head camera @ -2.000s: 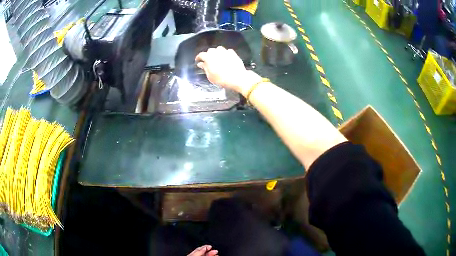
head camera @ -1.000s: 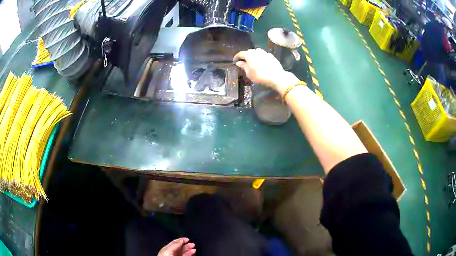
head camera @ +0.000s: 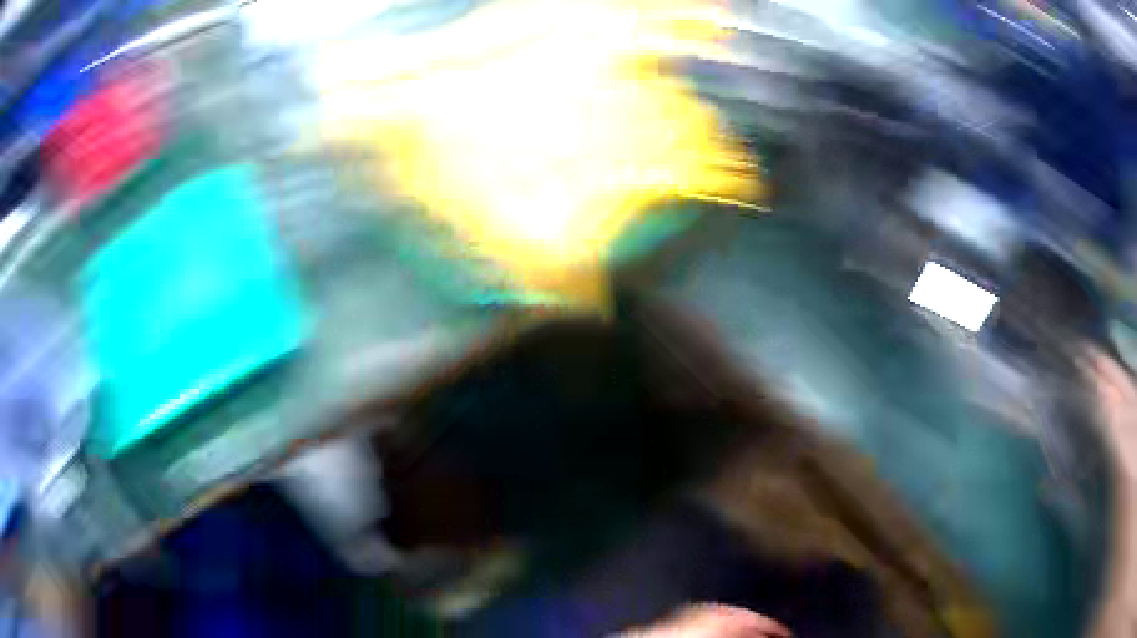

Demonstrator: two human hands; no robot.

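The picture is strongly blurred. The yellow lead wires (head camera: pixel 561 150) are a bright, overexposed heap at the top middle, with a green tray edge (head camera: pixel 480 293) below them. The solder pot area lies at the right, where a bright white patch (head camera: pixel 954 297) shows on a dark shape. My left hand (head camera: pixel 717 622) is cut off by the bottom edge, and its fingers cannot be made out. At the right edge a strip of skin shows, likely my right forearm; my right hand itself cannot be made out.
An bright teal-green tray (head camera: pixel 193 312) lies on the bench at the left. A red blurred thing (head camera: pixel 102 137) is behind it at the upper left. The bench's front edge (head camera: pixel 337 424) runs below them, and a dark gap lies between this bench and the side table (head camera: pixel 898 424).
The view has swung left, so the yellow wires are now at the middle and the solder pot at the right. The teal-green tray and red thing have come into view. My right hand is no longer distinct.
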